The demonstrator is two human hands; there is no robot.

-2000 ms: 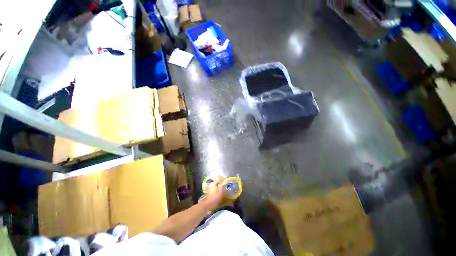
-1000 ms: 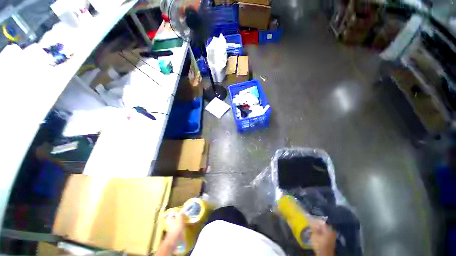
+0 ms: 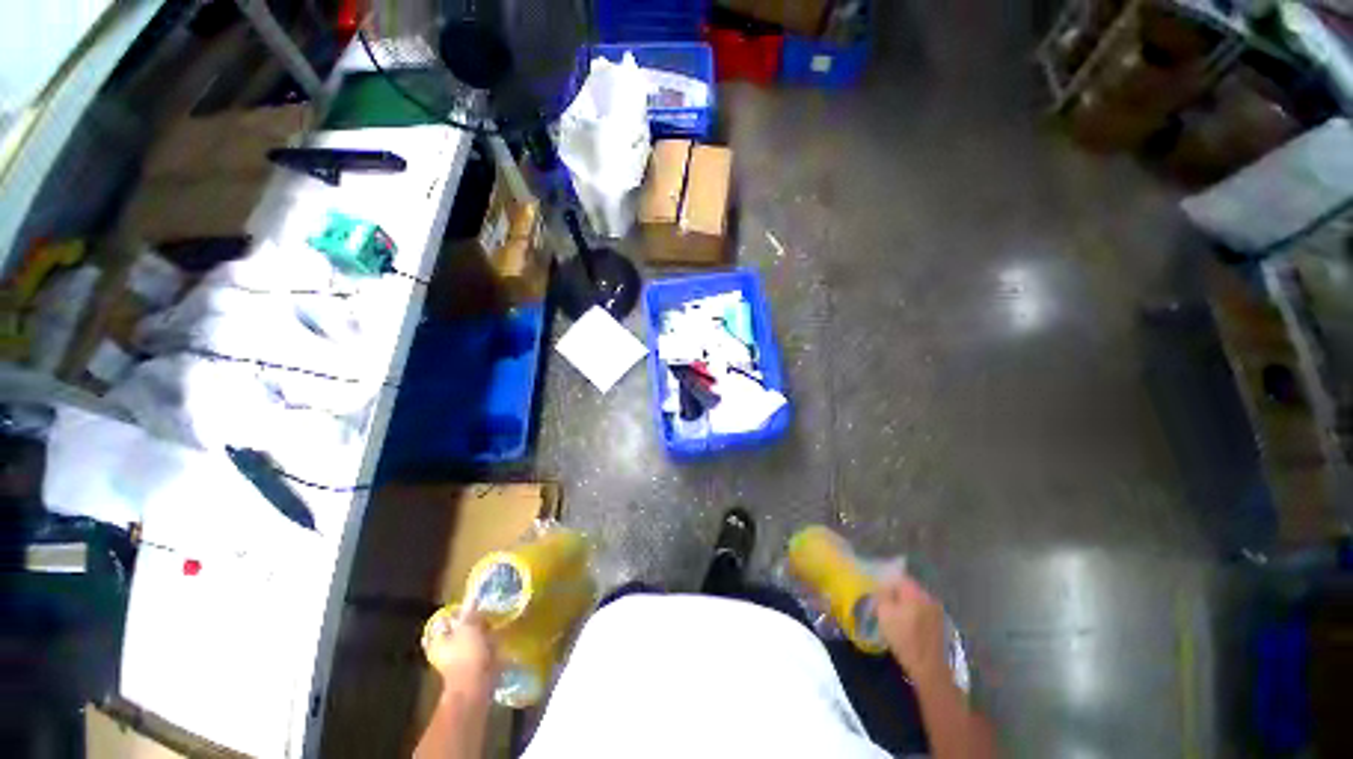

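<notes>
My left hand [image 3: 463,645] is at the lower left, closed around a bundle of yellow tape rolls [image 3: 542,593] with grey cores facing me; shiny clear film shows around them. My right hand [image 3: 902,615] is at the lower right, shut on one stack of tape rolls [image 3: 831,571], a yellow cylinder tilted up to the left. Both loads are held in the air at either side of my white-clothed body. The fingers are partly hidden by the rolls and blurred.
A blue basket [image 3: 659,389] with white papers and black and red items stands on the floor ahead. A white sheet [image 3: 601,350], a black stand base [image 3: 597,282] and a carton [image 3: 686,200] are near it. A white bench [image 3: 193,638] runs along the left. Shelving stands at the right.
The blue basket and bench now appear nearer, and the lined bin has mostly passed out of view. Both hands still hold tape rolls; over two seconds the right hand has come into view with its stack.
</notes>
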